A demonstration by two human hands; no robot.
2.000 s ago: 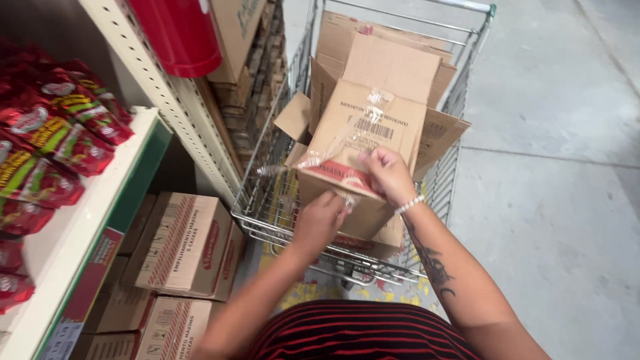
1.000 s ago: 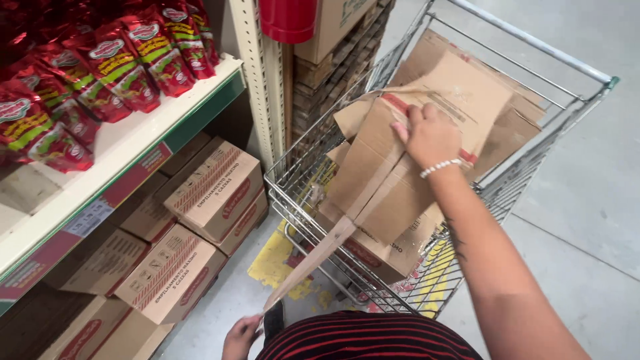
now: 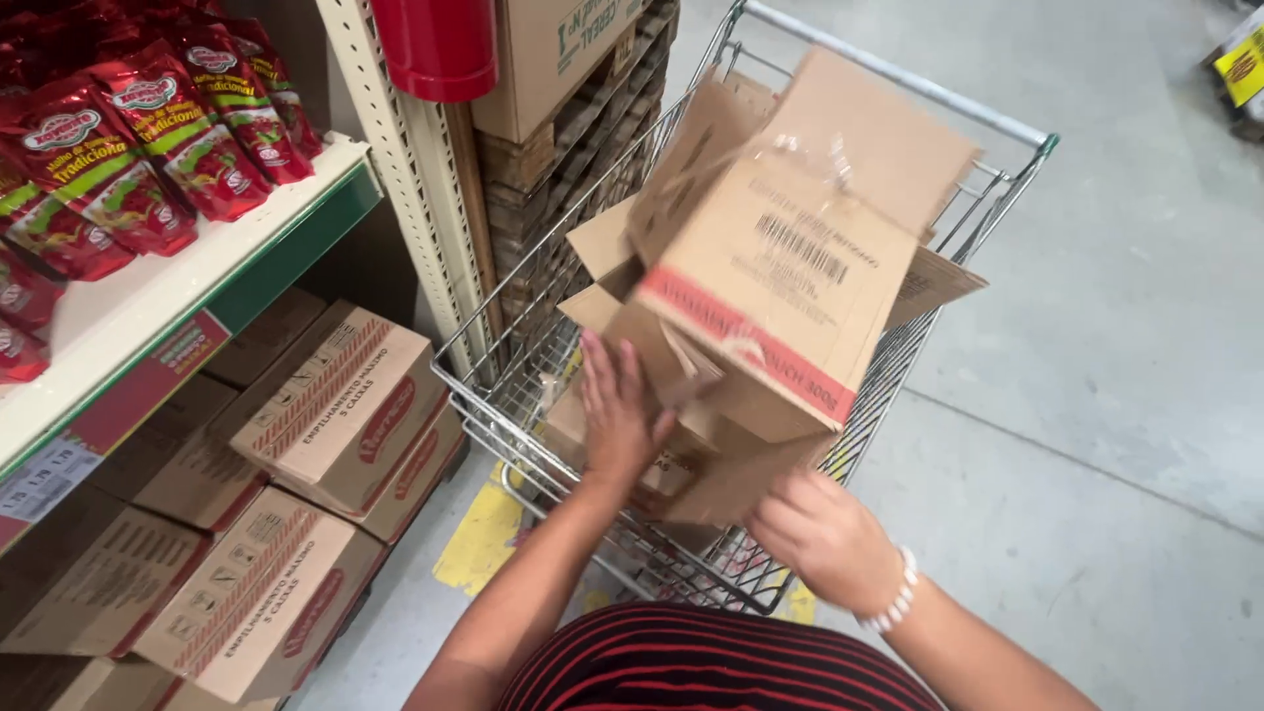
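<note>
A cardboard box (image 3: 790, 267) with a red printed band and clear tape across its top lies tilted on other opened cardboard in a wire shopping cart (image 3: 889, 79). Against the near left side of the box is my left hand (image 3: 620, 415), its fingers spread on the cardboard. My right hand (image 3: 815, 528), with a white bead bracelet (image 3: 894, 592), has its fingers curled at the near lower edge of a flap (image 3: 750, 479) and seems to pinch it. A folded flap piece, blurred, stands between the hands.
At the left, a shelf (image 3: 336, 178) carries red tomato sauce pouches (image 3: 128, 148). Closed cartons (image 3: 346, 405) are stacked beneath it. Behind the shelf post stand wooden pallets (image 3: 533, 178) with a large carton (image 3: 553, 59), and a red container (image 3: 439, 49) hangs there.
My left hand has come up from low beside the cart to the box, and the long tape strip it held is no longer seen stretched. My right hand has moved from the box top to its near edge.
</note>
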